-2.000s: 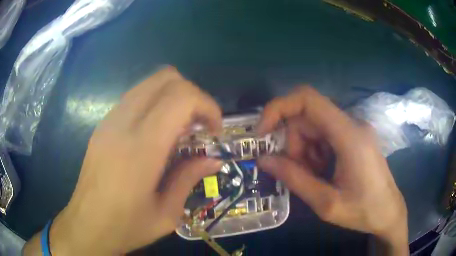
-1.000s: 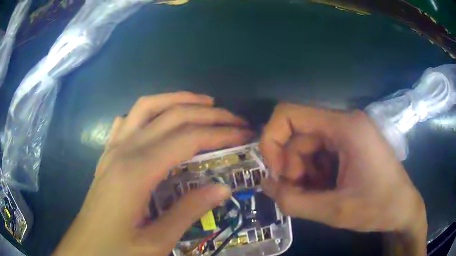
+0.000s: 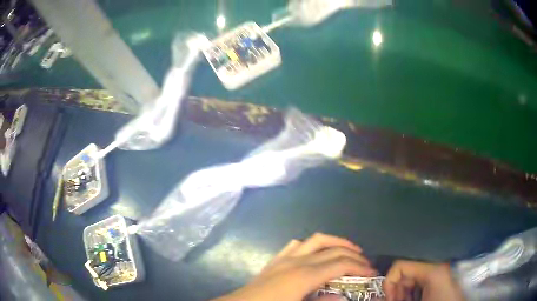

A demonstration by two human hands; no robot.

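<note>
The power strip housing lies at the bottom edge of the view, mostly cut off and covered by my hands. Only its upper edge with a brass strip and some slotted cells shows. My left hand lies over its left part, fingers along the top edge; its fingertips rest on the housing. My right hand is curled at its right end, partly cut off by the frame. I cannot tell whether its fingers hold a small part.
Two open housings with bagged cords lie at left. Another housing is on the green conveyor. A worn brown rail divides belt and bench. A plastic bag touches the rail; a bagged cord is at right.
The view has swung up and left, so the housing and my hands now sit low at the frame's edge. The conveyor, rail and other housings have come into view. My hands stay at the housing.
</note>
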